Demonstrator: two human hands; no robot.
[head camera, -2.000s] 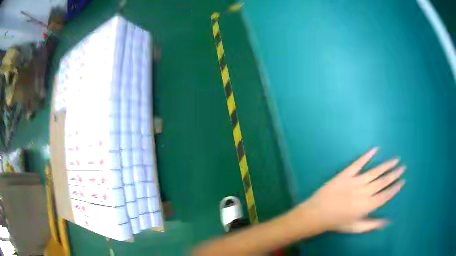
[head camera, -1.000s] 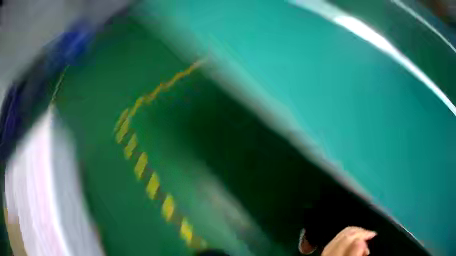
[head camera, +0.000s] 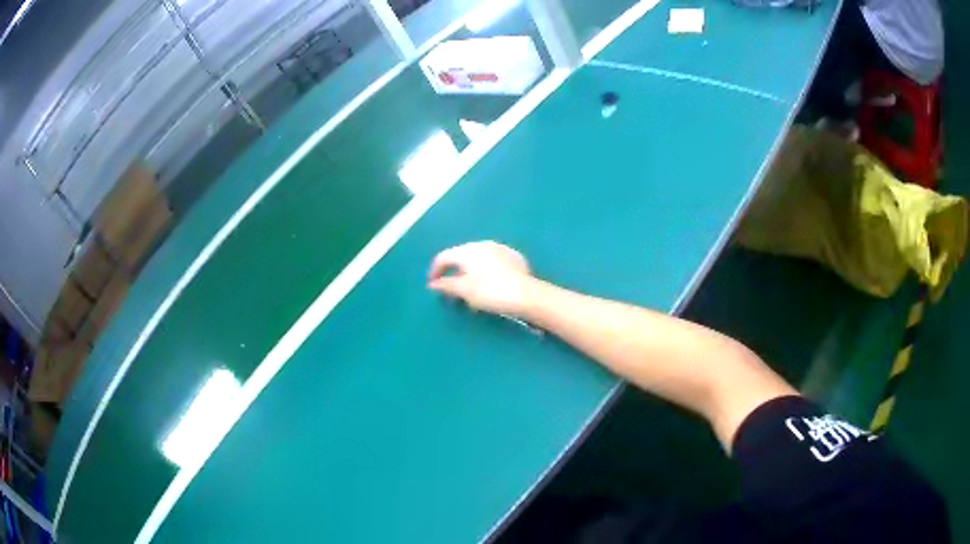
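My right hand (head camera: 481, 278) reaches in from the lower right over the teal-green bench top (head camera: 404, 425). Its fingers are bent, with thumb and fingertips close together at the left. A thin light item, perhaps a pen (head camera: 523, 324), shows just below the wrist. The hand hides its other end, so I cannot tell if it is held or lies on the bench. My left hand is not in view.
A white product box (head camera: 484, 66) with a red print lies on the conveyor belt (head camera: 308, 255), beyond the white rail (head camera: 346, 278). A small black item (head camera: 609, 98) and white paper (head camera: 686, 20) lie farther along. A yellow sack (head camera: 851, 213), red stool (head camera: 904, 128) and seated person are at the right.
The view has swung from the floor and box stack to the bench and conveyor. The left hand, seen spread on the bench in the oldest frame, is gone. My right arm now lies across the view.
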